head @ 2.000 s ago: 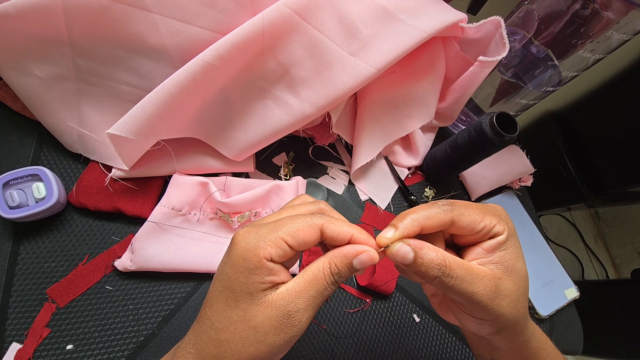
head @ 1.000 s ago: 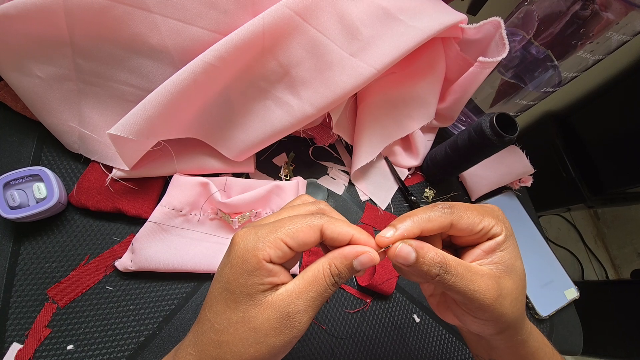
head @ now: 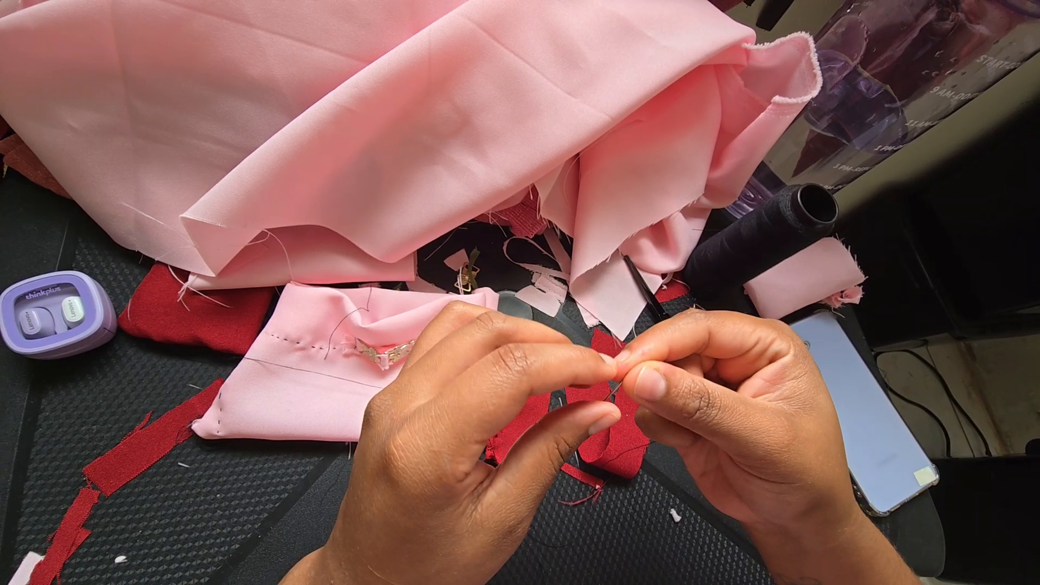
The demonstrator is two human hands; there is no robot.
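My left hand (head: pixel 479 439) and my right hand (head: pixel 731 406) meet at the fingertips near the centre of the view. Between the right thumb and index finger is pinched a thin needle (head: pixel 615 392), mostly hidden. The left index fingertip touches the right one, while the left thumb stands apart below. Behind the left hand lies a pink fabric piece (head: pixel 276 390) with dark stitches and a gold-coloured metal clasp (head: pixel 383 354). Red fabric pieces (head: pixel 617 443) lie beneath the fingers. Black scissors (head: pixel 642 286), partly hidden, lie behind the right hand.
Large pink cloth (head: pixel 366 138) covers the back. A black thread spool (head: pixel 764 236), folded pink piece (head: pixel 804 280) and phone (head: pixel 865 414) lie at right, a clear bottle (head: pixel 877 106) behind. At left are an earbud case (head: pixel 57 314), red pouch (head: pixel 195 313) and red strip (head: pixel 150 443).
The left thumb has moved down, away from the left index fingertip. The right hand stays nearly in place, and the fabrics around have not moved.
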